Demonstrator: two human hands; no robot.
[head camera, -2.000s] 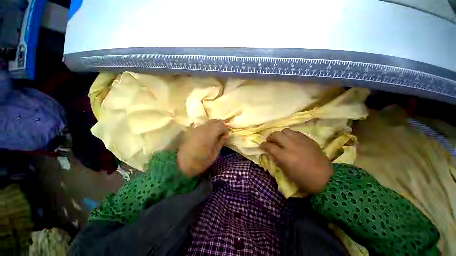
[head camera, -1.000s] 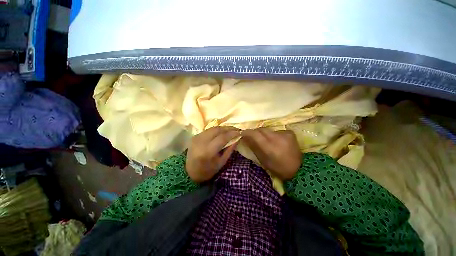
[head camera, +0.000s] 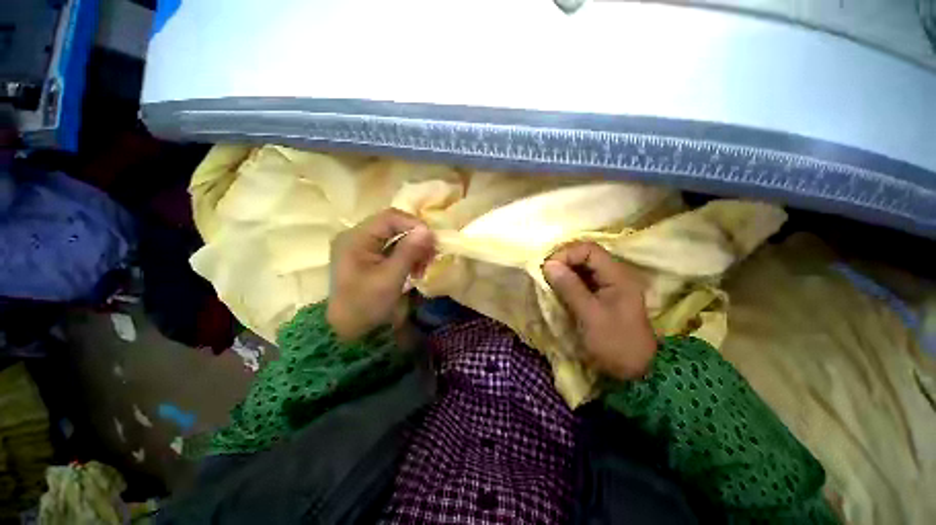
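A yellow garment piece lies bunched across my lap, under the front edge of the white table. My left hand pinches a bit of its cloth between thumb and fingers, left of centre. My right hand pinches the same cloth to the right. A stretch of cloth runs fairly straight between the two hands, and a fold hangs down beside my right hand. The fingertips partly hide the gripped edges.
The white machine table with a grey measuring tape edge spans the top. A large yellow heap lies at right, with a pale bluish tie. Purple cloth is at left. Scraps lie on the floor.
My hands were close together a second ago and have moved apart, with the cloth drawn out between them. My left hand has moved left and up. The view has tilted slightly.
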